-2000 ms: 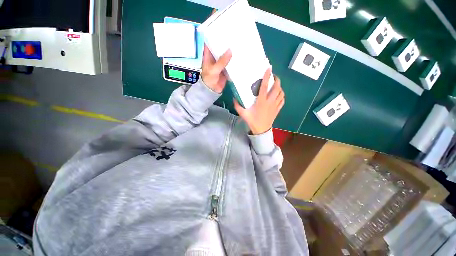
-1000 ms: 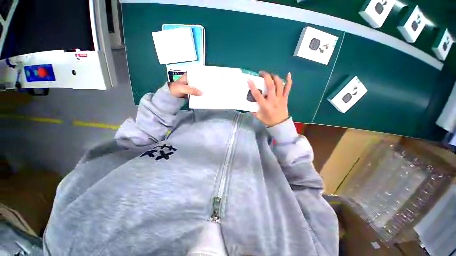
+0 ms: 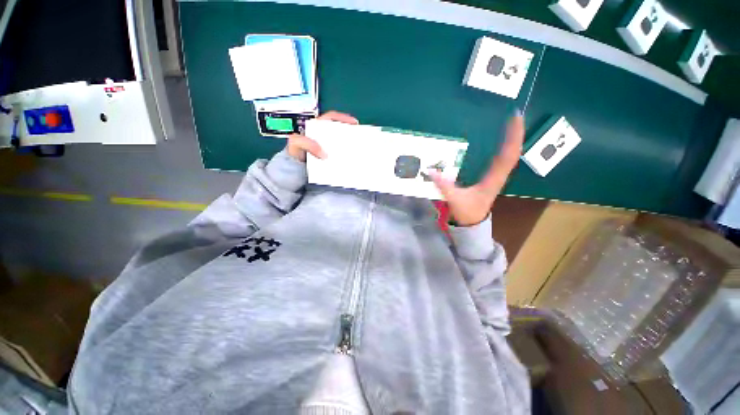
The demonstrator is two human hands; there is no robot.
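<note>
A row of stacked boxes lies across the front of my body, long and white, with a thin green upper edge and a dark product picture on its right end face. My left hand grips its left end. My right hand is at its right end, slightly blurred, with fingers spread and the thumb over the end near the picture; whether it touches is unclear. A digital scale with a lit green display stands behind my left hand. White papers lie on its light-blue sheet.
Two retail gift boxes lie on the green bench. More boxes stand on the conveyor at the upper right. An open carton with clear plastic trays is at the lower right. A white machine is at the left.
The row turned from slanted to nearly level and came down in front of my body. My right hand has opened and moved rightward from the row's face.
</note>
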